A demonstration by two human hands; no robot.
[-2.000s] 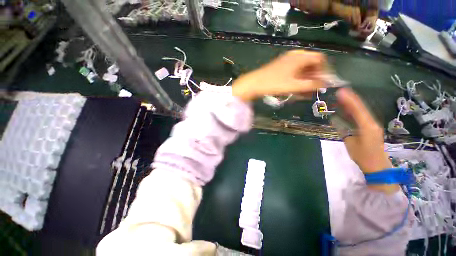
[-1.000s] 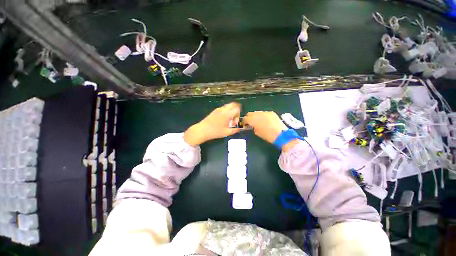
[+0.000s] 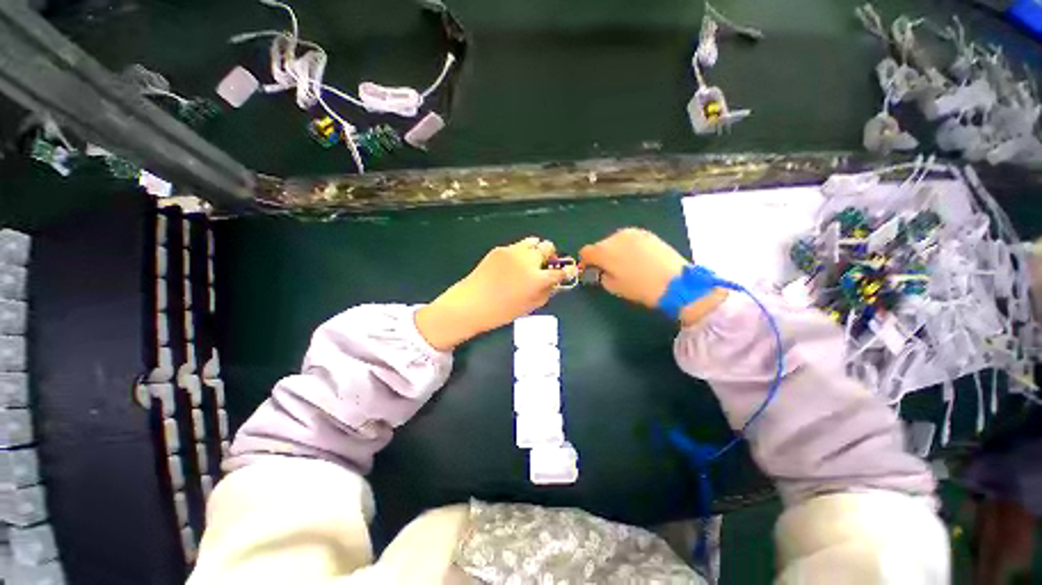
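Note:
My left hand pinches a small white unit with dark parts, above the far end of the housing row. My right hand, with a blue wrist strap, meets it from the right, fingertips closed on a small dark part. The fingers hide much of both, and I cannot tell if they touch. Several white housings stand in a row below my hands. The nearest housing sits slightly right of the row's line.
Circuit boards and white cords are heaped on the white sheet at right. Stacked black trays stand at left. Beyond the worn rail, the belt carries a corded unit and loose cords. A grey bar crosses upper left.
Both hands came back from over the belt to above the housing row. Since one second ago, my right hand has shifted slightly right, and the white piece beside it no longer shows there.

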